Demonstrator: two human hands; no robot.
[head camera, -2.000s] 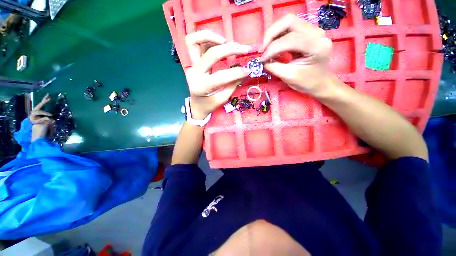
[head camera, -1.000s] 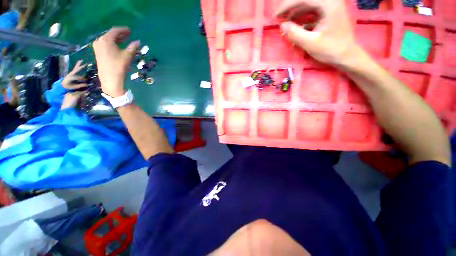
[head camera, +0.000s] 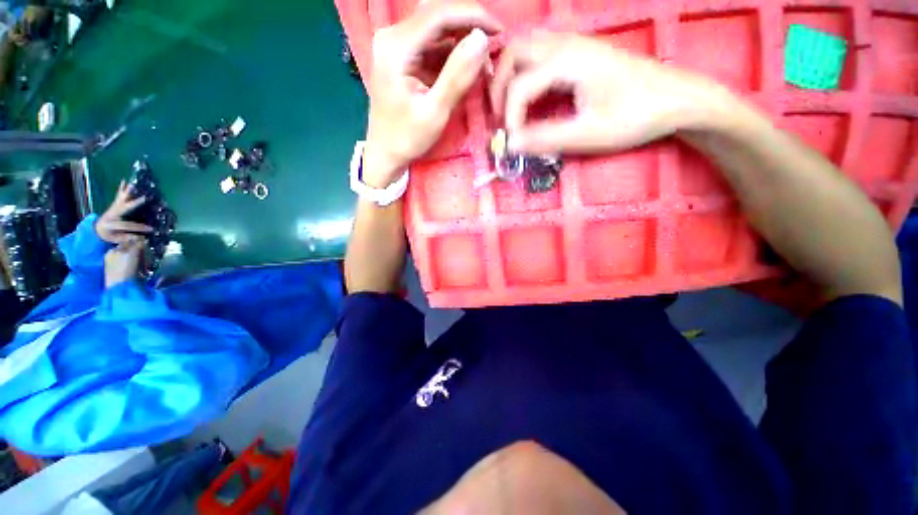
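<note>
The red compartment tray (head camera: 624, 226) lies in front of me. A blurred wired component (head camera: 539, 173) with dark clumps, a pale ring and a white tag is at the tray's lower left pockets. My right hand (head camera: 594, 101) is bent over it, its fingertips at the ring and a small yellowish part, seemingly pinching them. My left hand (head camera: 423, 96), with a white wristband, is at the tray's upper left, thumb and fingers close together beside the right fingers. Whether it holds a lead is hidden by blur.
Several small parts with rings and white tags (head camera: 240, 159) lie on the green bench (head camera: 292, 91) to the left. A green pad (head camera: 815, 57) is in a pocket at upper right. A person in blue (head camera: 131, 352) has both hands at a dark parts pile (head camera: 151, 216) at far left.
My left hand has come back from the bench parts at the left to the tray beside my right hand. My right hand has moved down-left to the wired component. Another ringed part shows on the bench.
</note>
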